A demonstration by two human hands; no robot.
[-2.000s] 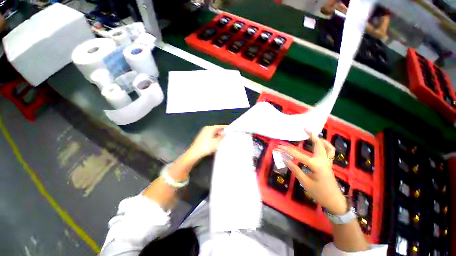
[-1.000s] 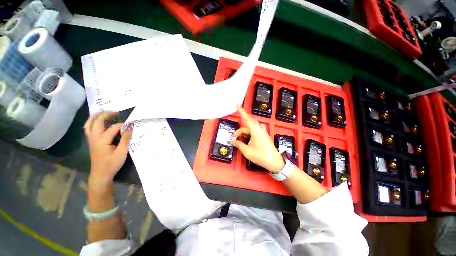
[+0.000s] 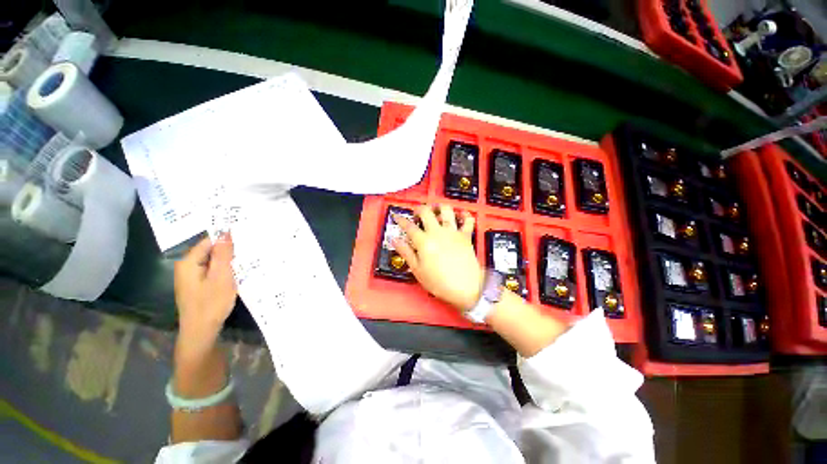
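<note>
The white printed label strip (image 3: 295, 308) runs from above, over the paper sheet, and down to my lap. My left hand (image 3: 206, 276) pinches its edge between thumb and fingers. My right hand (image 3: 442, 254) lies over the front-left part of the red tray (image 3: 413, 308), fingertips on a black device (image 3: 393, 263) in the front-left pocket. The device carries a pale label. The hand partly hides the device beside it. Other black devices with pale faces and yellow-orange spots sit in the tray's pockets.
The paper sheet (image 3: 163, 149) lies under the strip. Spare label rolls (image 3: 72, 104) stand at far left. A black tray (image 3: 666, 349) with devices lies on a red one at right, beside another red tray (image 3: 780, 227). A green conveyor (image 3: 272, 36) with a pale rail runs behind.
Over two seconds the view shifted towards the trays. My right hand moved from the strip to the front-left device, its fingers now spread on it. My left hand keeps the strip, its grip lower.
</note>
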